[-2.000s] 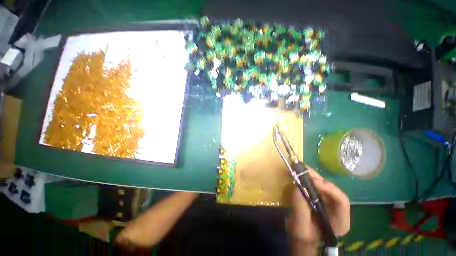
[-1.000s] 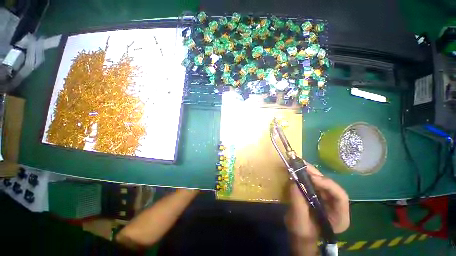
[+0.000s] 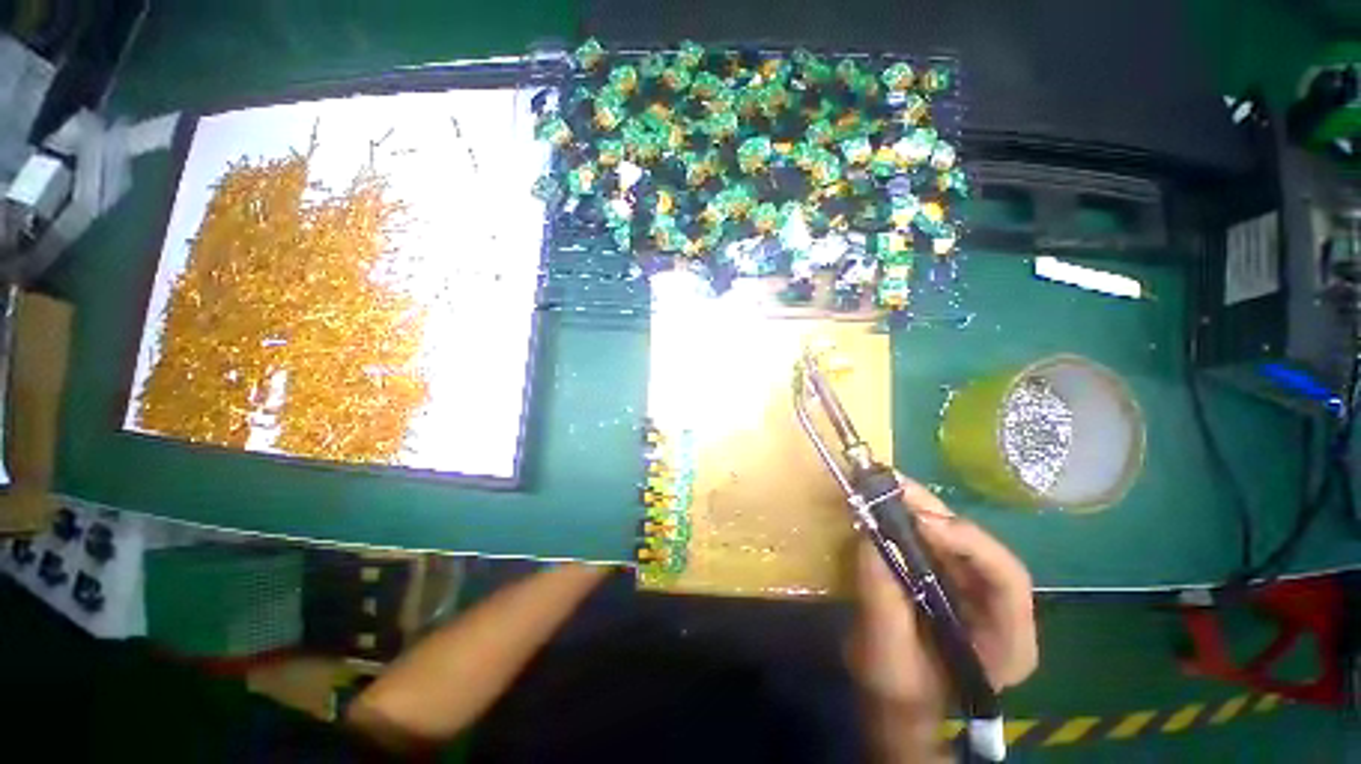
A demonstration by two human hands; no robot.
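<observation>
My right hand (image 3: 955, 605) grips the black soldering iron (image 3: 900, 537) at the lower right of the tan work plate (image 3: 769, 508). The iron's long silver tip and guide tube point up and left over the plate's upper part, where a small gold patch shows. Small green circuit boards (image 3: 667, 508) stand in a row along the plate's left edge. My left forearm shows at the bottom, left of the plate; the left hand cannot be made out, as it is hidden or dark below the bench edge.
A white parts tray (image 3: 470, 284) at left holds a heap of gold terminals (image 3: 276, 321). Green assemblies (image 3: 761, 149) are piled behind the plate. A yellow-green tub (image 3: 978, 433) with silvery fill and a white stick (image 3: 1090, 276) are at right, before a dark box (image 3: 1261, 299) with cables.
The whole view has shifted slightly. My right hand and the iron hold nearly the same place over the plate, the tip still at its upper part.
</observation>
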